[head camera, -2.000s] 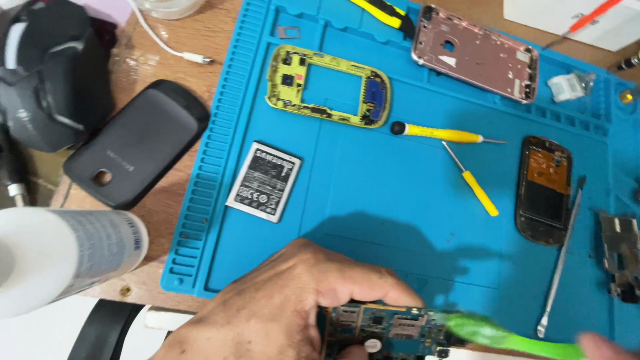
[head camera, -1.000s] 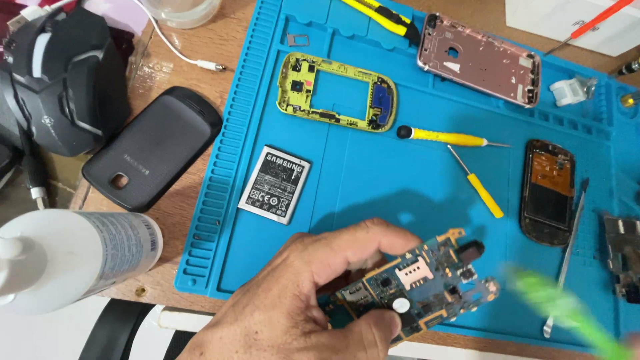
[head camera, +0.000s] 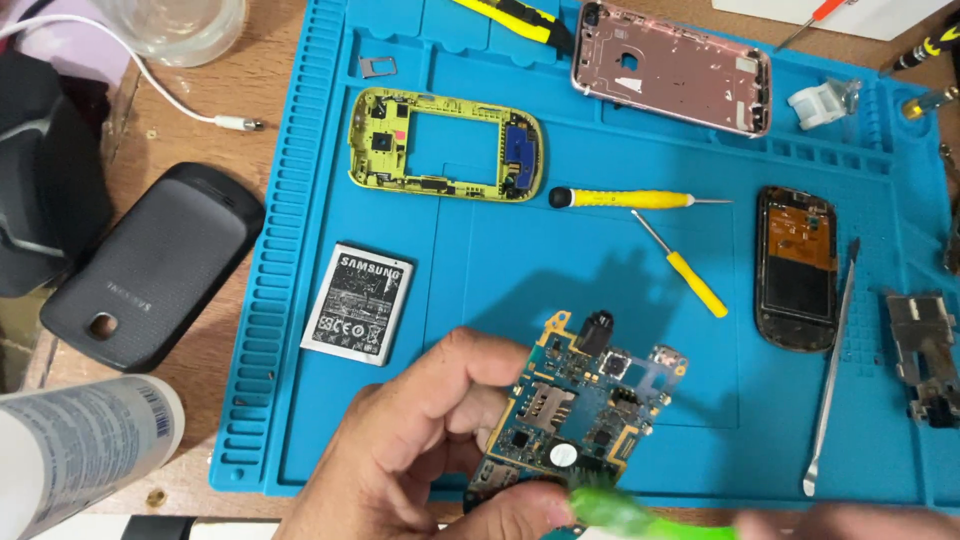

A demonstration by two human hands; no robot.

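Between its thumb and fingers, my left hand (head camera: pixel 420 435) grips a phone circuit board (head camera: pixel 559 409), tilted above the blue mat (head camera: pixel 517 277). The board carries a metal card slot, a small camera and a round white sticker. At the lower right my right hand (head camera: pixel 840 521), blurred and partly cut off, holds a green brush (head camera: pixel 637 517). The brush's bristles are at the board's lower part, beside my left thumb. A Samsung battery (head camera: pixel 358 304) lies left of the board. Beyond it is a yellow-green phone frame (head camera: pixel 450 187). Two yellow screwdrivers (head camera: pixel 630 199) lie above the board.
On the right are a phone display assembly (head camera: pixel 795 270), a metal spudger (head camera: pixel 829 375) and metal phone parts (head camera: pixel 922 352). A pink phone housing (head camera: pixel 675 71) lies at the back. A black back cover (head camera: pixel 154 266), a white bottle (head camera: pixel 82 450) and a cable (head camera: pixel 169 94) are left.
The board was low and mostly covered two seconds ago and now shows more fully, tilted up. The green brush, held off to the right one second ago, is now at the board's lower part.
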